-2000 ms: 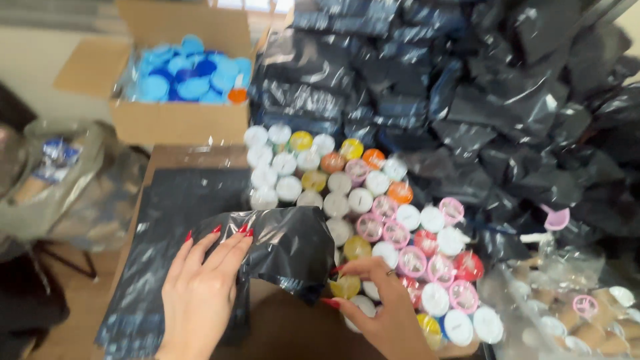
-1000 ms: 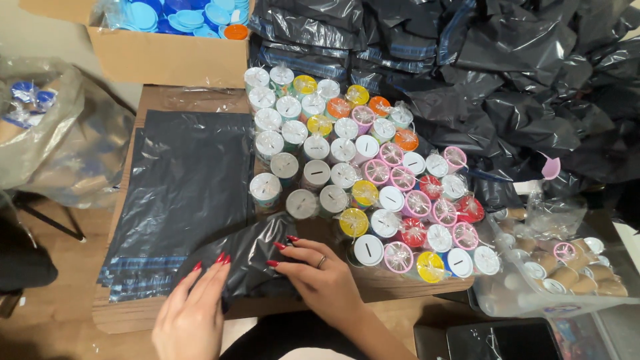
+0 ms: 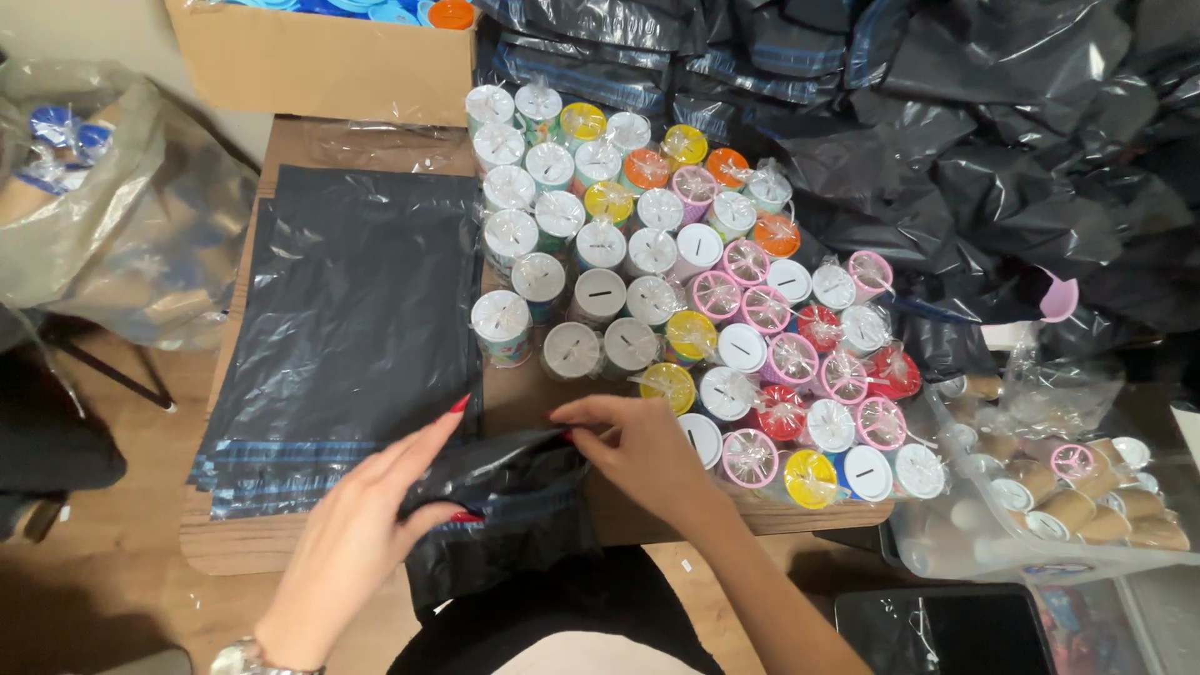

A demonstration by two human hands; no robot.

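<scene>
A black plastic mailing bag (image 3: 506, 497) lies over the table's front edge. My right hand (image 3: 637, 450) pinches its upper right corner between thumb and fingers. My left hand (image 3: 375, 516) is spread at the bag's left side, thumb over the plastic and fingers pointing up; whether it grips the bag is unclear. Left of it lies a stack of flat black mailing bags (image 3: 361, 309) with blue strips at the lower end. Rows of film-wrapped cardboard tubes with white slotted lids (image 3: 600, 295), pink spoked lids (image 3: 750, 457), and yellow, orange and red lids stand to the right.
Filled black bags (image 3: 937, 169) are heaped behind the tubes. A cardboard box (image 3: 328, 66) of blue lids stands at the back left. A clear plastic bin (image 3: 984, 534) with tubes is at the right, and a translucent sack (image 3: 141, 244) at the left. The wooden table edge (image 3: 244, 553) runs in front.
The bag has shifted from lying bunched under both hands to hanging over the table edge. My right hand has moved right, apart from my left hand, holding the bag's corner.
</scene>
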